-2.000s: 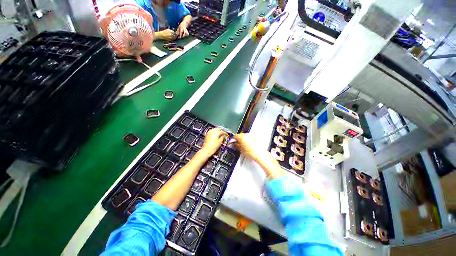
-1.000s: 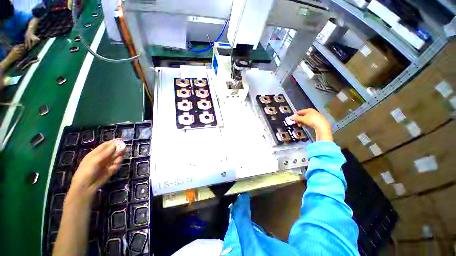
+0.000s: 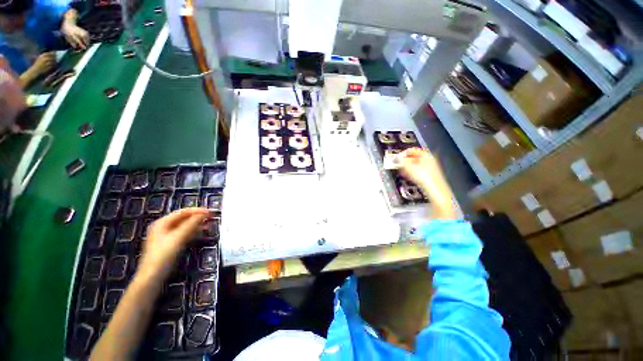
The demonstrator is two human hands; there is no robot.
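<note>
The black blister tray (image 3: pixel 134 228) lies at the left, its pockets holding dark square parts. My left hand (image 3: pixel 169 238) is over its right part, fingertips together near the edge; whether they hold anything is unclear. My right hand (image 3: pixel 423 173) is over the right fixture (image 3: pixel 386 146), pinching a small pale piece (image 3: pixel 392 162) above it. Fingers hide part of this fixture; copper-coloured rings show above and below them. The left fixture (image 3: pixel 285 138) holds two rows of copper-coloured rings on the white machine table (image 3: pixel 310 211).
A machine head (image 3: pixel 309 72) hangs beside a white box (image 3: pixel 343 106) with red digits, between the fixtures. The green conveyor (image 3: pixel 53 194) carries spaced parts at left. Another person's hands (image 3: pixel 74 32) are beyond it. Shelves and cartons (image 3: pixel 578 233) stand right; black trays (image 3: pixel 518 282) are below them.
The view has turned right. My right hand has moved from the tray to the right fixture. My left hand's pale piece no longer shows clearly. The machine head has shifted left of the box.
</note>
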